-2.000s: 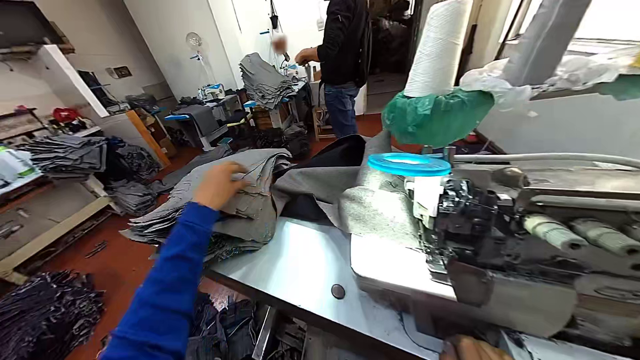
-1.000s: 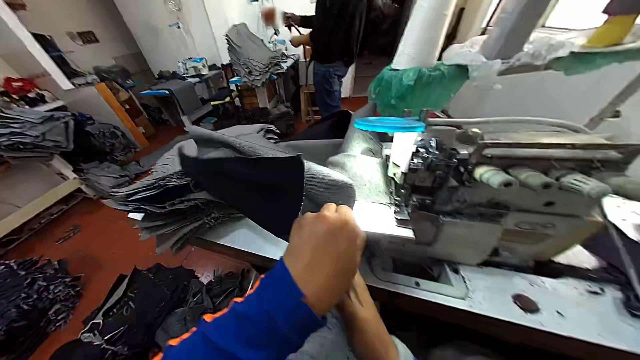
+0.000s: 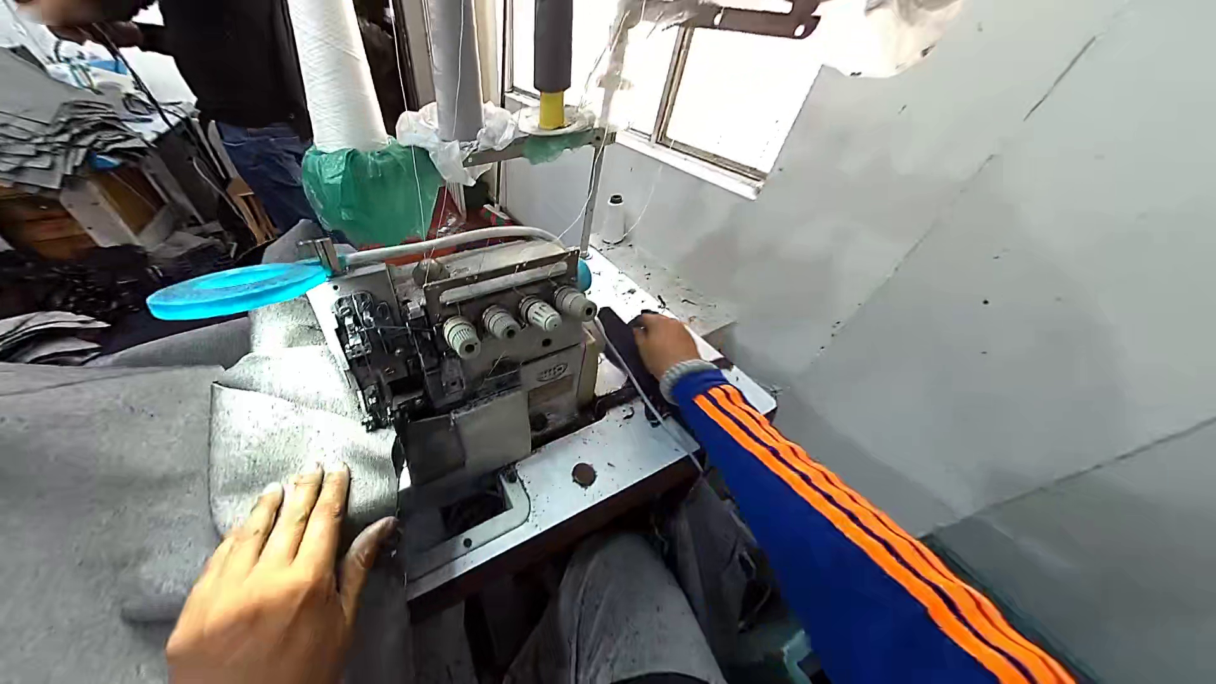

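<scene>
Grey denim-like fabric [image 3: 104, 475] covers the table at the left and reaches under the presser area of an overlock sewing machine [image 3: 484, 332]. My left hand [image 3: 275, 570] lies flat on the fabric, fingers spread, just in front of the needle area. Behind the machine's right end, my right hand [image 3: 665, 344] touches a dark object [image 3: 622, 347] on the table; its fingertips are partly hidden, so its grip is unclear. A light strip or cord runs from near the dark object over the table edge. A blue ring-shaped tray [image 3: 237, 288] sits at the machine's upper left.
Thread cones [image 3: 344, 76] stand behind the machine, one with a green plastic bag [image 3: 370, 190]. A small spool [image 3: 615, 220] stands near the wall [image 3: 950, 285]. A person [image 3: 233, 76] is at the back left beside stacked fabric [image 3: 62, 133]. The metal table edge [image 3: 560, 494] runs in front.
The view has swung right. The left hand now rests flat on fabric at the machine. The fabric has come from the pile to the machine. The right hand now reaches beyond the machine's right end.
</scene>
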